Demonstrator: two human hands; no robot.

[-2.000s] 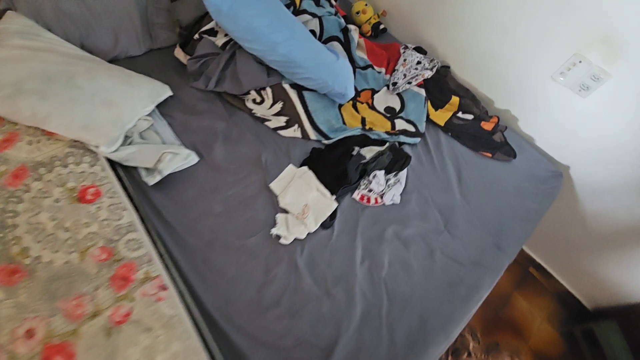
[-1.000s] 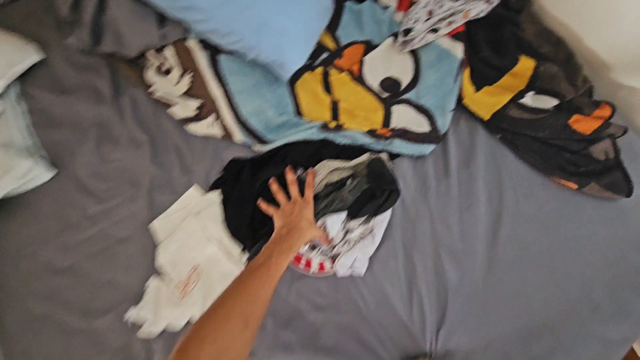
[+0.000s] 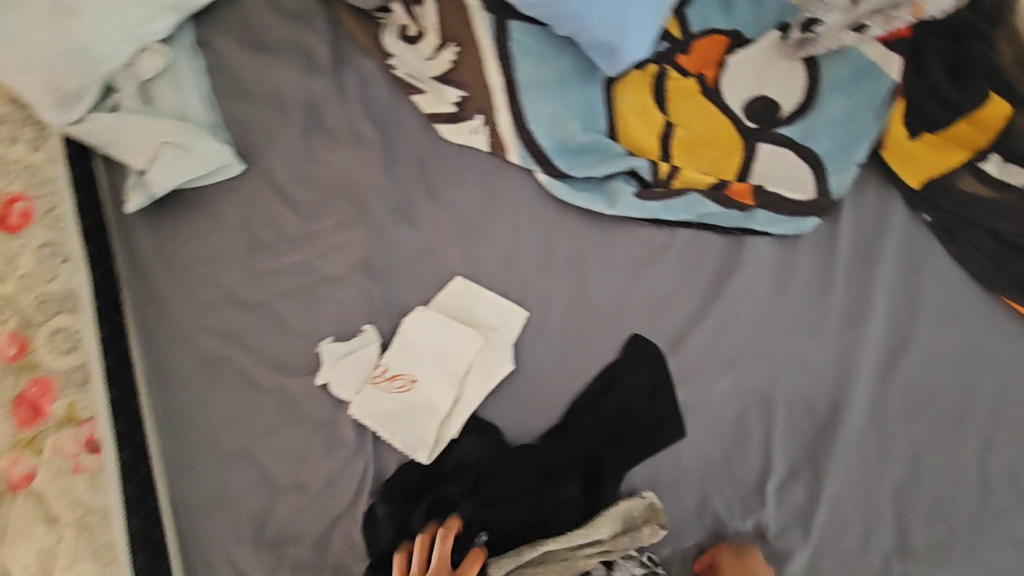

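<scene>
At the bottom edge, the fingers of my left hand [image 3: 438, 552] lie apart on a black cloth garment [image 3: 552, 472]; whether they pinch the fabric is hidden. My right hand [image 3: 732, 558] is blurred and mostly cut off by the bottom edge, right of the clothes, its grip not visible. A grey cloth piece [image 3: 592, 532] lies between the hands, against the black garment, with a black-and-white patterned cloth [image 3: 628, 564] partly below it. Folded white cloths [image 3: 428, 372] with a reddish mark touch the black garment's upper left side.
All this lies on a grey bed sheet [image 3: 304, 240]. A cartoon-print blanket [image 3: 560, 120], a light blue pillow [image 3: 612, 28] and a dark printed cloth [image 3: 952, 160] are at the top. Pale cloth [image 3: 176, 144] hangs at upper left, beside a floral surface [image 3: 48, 400].
One second ago my left hand was spread over the clothes pile; now it is at the lower edge. My right hand has come into view. The black garment is more spread out.
</scene>
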